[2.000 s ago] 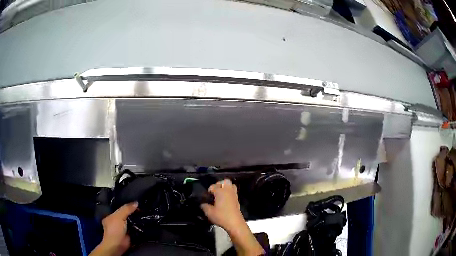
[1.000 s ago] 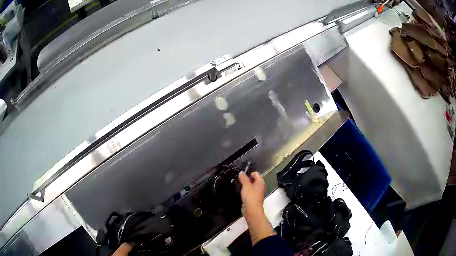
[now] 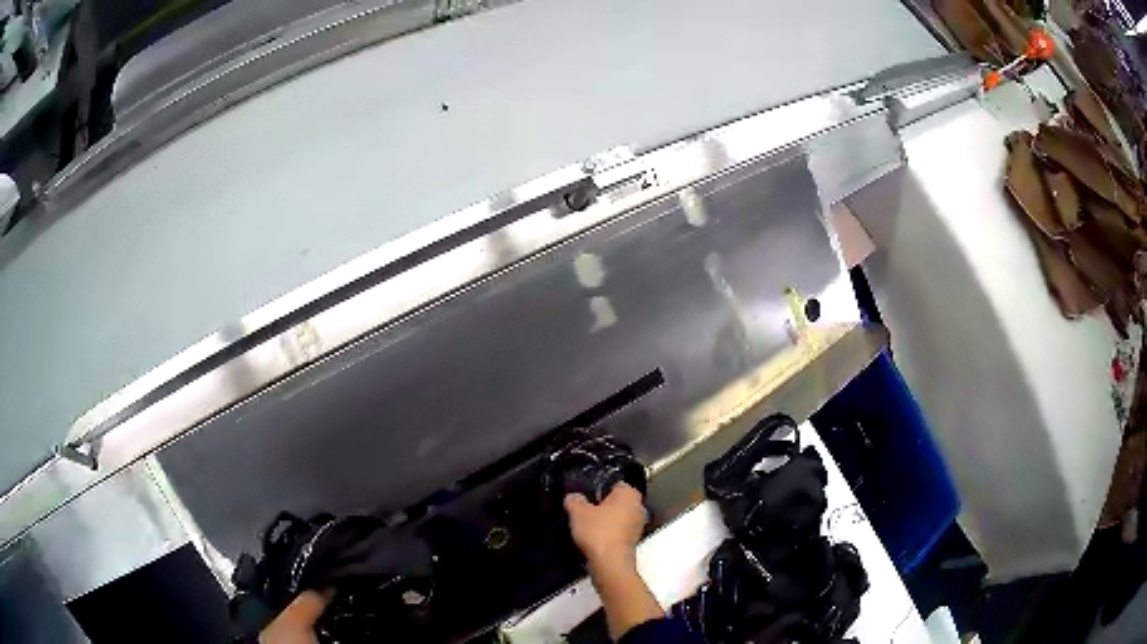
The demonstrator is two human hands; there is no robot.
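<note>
My right hand (image 3: pixel 609 526) is closed on a bundle of black sewn pieces (image 3: pixel 591 463) with pale edge lines, at the front of the shiny metal shelf (image 3: pixel 478 365). My left hand (image 3: pixel 297 619) is at the bottom edge, partly cut off, against a larger bunch of black pieces (image 3: pixel 365 566) at the shelf's left part; its fingers are hidden behind the pieces. More black pieces (image 3: pixel 774 541) with loops and pale lines lie heaped on the white table (image 3: pixel 868 585) at the lower right.
A pale conveyor (image 3: pixel 415 164) runs behind the metal shelf. A blue crate (image 3: pixel 899 466) stands below the shelf's right end, beside a white surface (image 3: pixel 981 340). Brown pieces (image 3: pixel 1069 208) are piled at the far right. A dark gap (image 3: pixel 138 604) shows at lower left.
The view has turned and shifted toward the right since the first frame. My right hand has moved right along the shelf, away from my left hand, to the bundle it now grips.
</note>
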